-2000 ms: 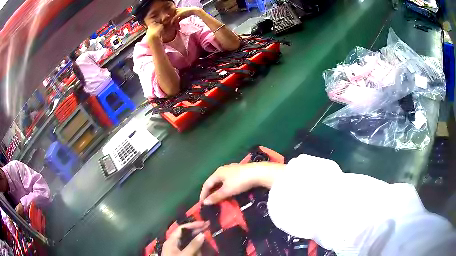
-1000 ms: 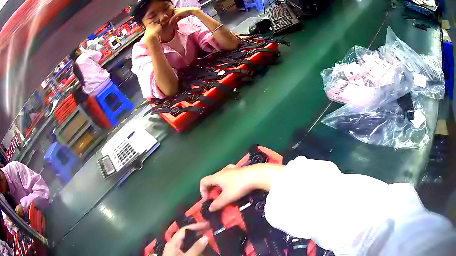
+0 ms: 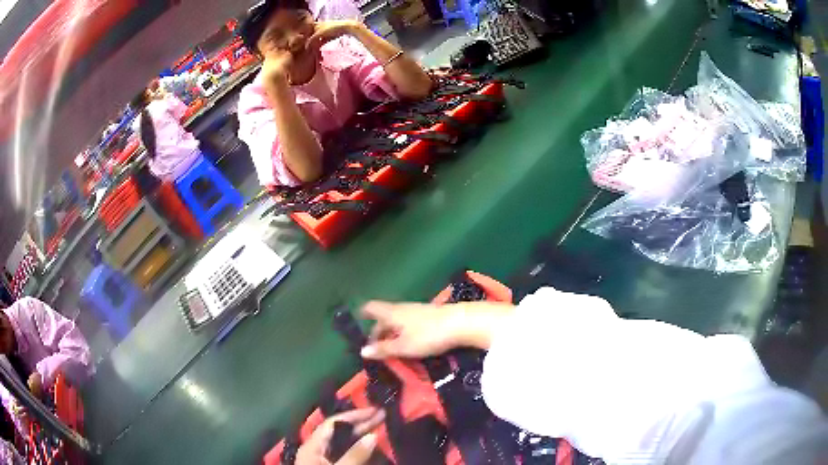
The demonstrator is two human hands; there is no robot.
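Note:
The red watch tray (image 3: 422,395) lies at the bottom centre, with black watches and straps across it. My right hand (image 3: 413,331), in a white sleeve, is over its far left edge. Its fingertips are at a black watch strap (image 3: 349,327) that sticks out past the edge over the green bench; the exact grip is blurred. My left hand (image 3: 340,443) is at the near left of the tray, partly cut off by the bottom edge. Its thumb and fingers are around a small black watch part (image 3: 342,440), mostly hidden by them.
A person in pink (image 3: 295,100) sits across the green bench (image 3: 490,204), leaning behind another red tray (image 3: 340,222) of black watches. A calculator (image 3: 227,281) lies on papers at left. Clear plastic bags (image 3: 699,182) lie at right. A keyboard (image 3: 510,38) is at the back.
My right hand's fingers have opened out, and a black strap now extends beyond the tray's far left edge at their tips. My left hand has stayed nearly in place.

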